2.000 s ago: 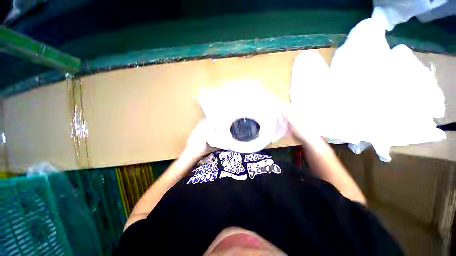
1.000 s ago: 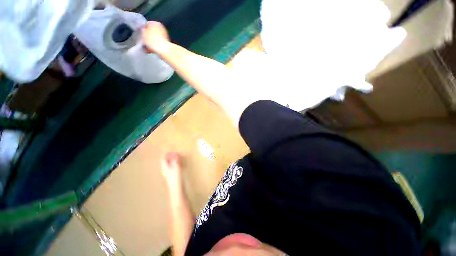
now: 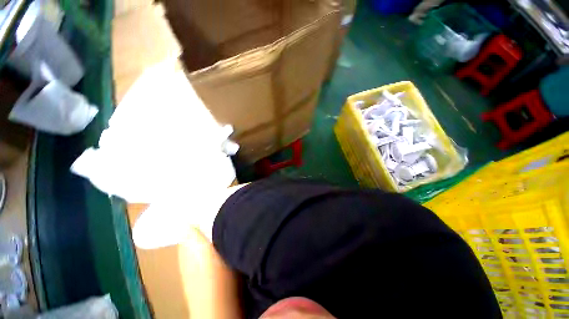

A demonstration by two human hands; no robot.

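A large, overexposed white heap of bags [image 3: 168, 134] lies on the cardboard-covered bench [image 3: 165, 277]. A rounded white piece [image 3: 159, 227] sticks out at its near end. My left forearm [image 3: 203, 274] is blurred and reaches up from the bottom edge to the near side of the heap. My right arm comes out of the black sleeve beside the heap, bleached by glare. Both hands merge into the white, so their fingers and anything in them cannot be made out.
Bagged units [image 3: 53, 109] stand on the green conveyor [image 3: 72, 205] at left. An open carton [image 3: 256, 81] stands beyond the bench. A yellow crate [image 3: 349, 143] of white plastic parts is on the floor, with a slatted yellow crate [image 3: 499, 212] nearer at right. Red stools [image 3: 493, 62] stand farther back.
The view has swung right, bringing the carton and yellow crates into sight. My right hand has left the bagged unit over the conveyor; both arms are now at the white heap.
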